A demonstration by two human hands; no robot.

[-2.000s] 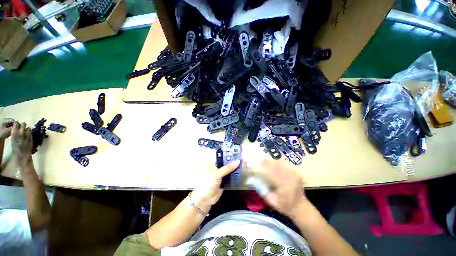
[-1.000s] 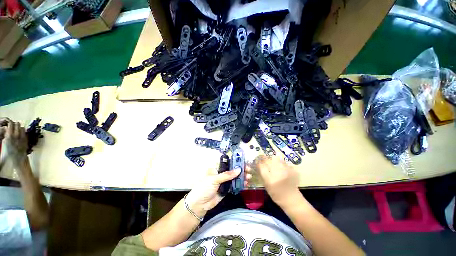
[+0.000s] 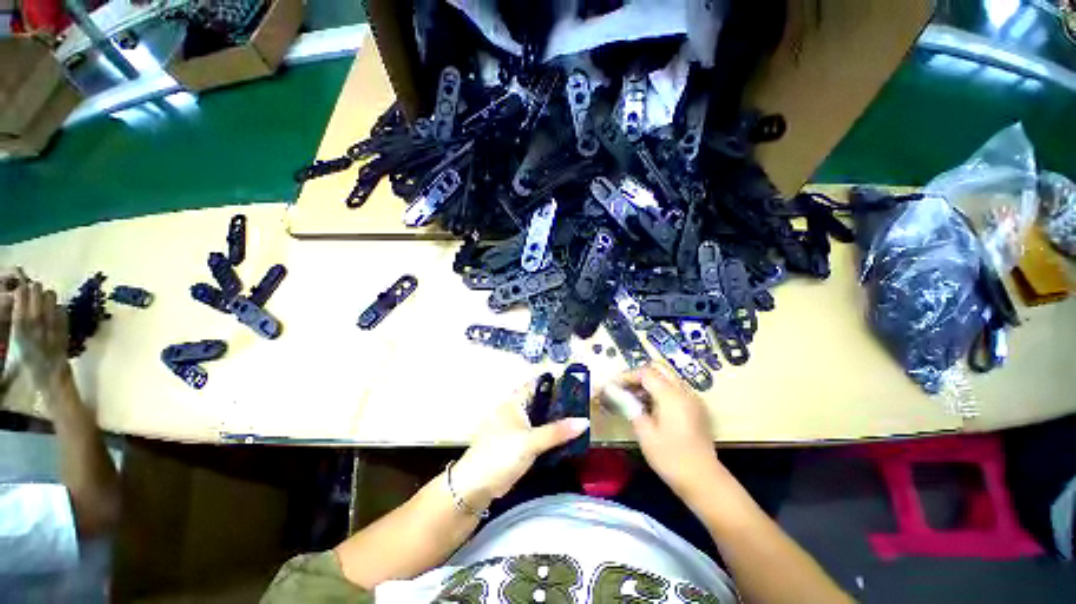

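My left hand [image 3: 510, 446] holds black plastic bars [image 3: 573, 401] upright near the bench's front edge, with the thumb across them. My right hand [image 3: 670, 427] is just right of the bars, fingers curled, with a small whitish-grey object [image 3: 625, 401] at the fingertips; what it is cannot be told. A gap shows between that hand and the bars. Tiny black round pieces [image 3: 604, 350] lie on the cardboard just above the hands. A large pile of black bars [image 3: 590, 236] lies beyond them, spilling from a carton.
The open carton [image 3: 844, 71] stands behind the pile. Single bars [image 3: 388, 302] and a small group [image 3: 242, 301] lie to the left. A clear bag of black parts [image 3: 926, 283] and a yellow-orange packet [image 3: 1041, 269] lie right. Another person's hands [image 3: 35, 325] work at the far left.
The bars in my left hand have turned from a grey face to a darker one. My right hand's fingertips now show the whitish-grey object more clearly, beside the bars.
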